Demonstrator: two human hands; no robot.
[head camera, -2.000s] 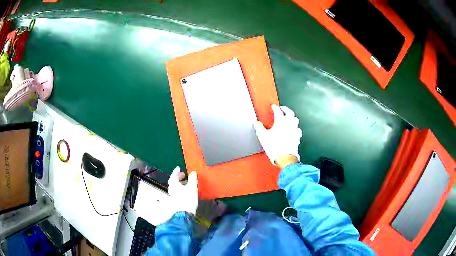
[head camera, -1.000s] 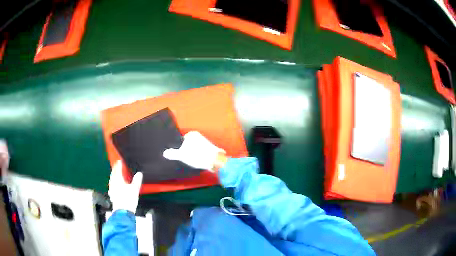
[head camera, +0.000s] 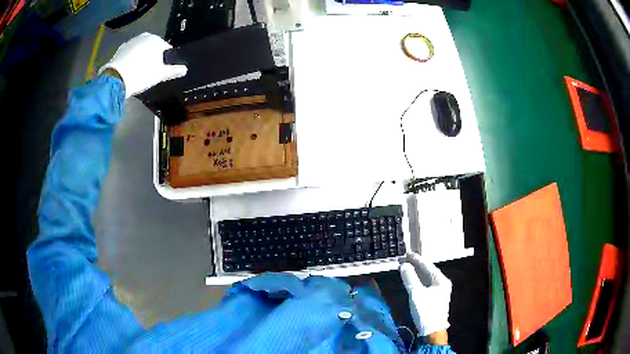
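Observation:
A brown fixture base (head camera: 228, 145) with handwritten marks and black side blocks lies at the left of the white table. My gloved left hand (head camera: 148, 63) grips the left end of a thin black flat panel (head camera: 224, 59) above the base's back edge. I cannot tell whether this is the tablet or part of the fixture. A long black cover piece with a row of small light dots is raised along that edge. My gloved right hand (head camera: 425, 294) is low, by the keyboard tray's right end, and looks empty with its thumb apart.
A black keyboard (head camera: 311, 238) lies on the tray. A black mouse (head camera: 447, 114) and tape roll (head camera: 417, 47) are on the white table (head camera: 352, 104). A bare orange pad (head camera: 535, 263) lies on the green bench (head camera: 511, 148). Other pads with dark tablets are at right.
The view has swung left to the white table and fixture. Both hands have left the orange pad, which now lies bare at right. My left hand has reached out to the black panel.

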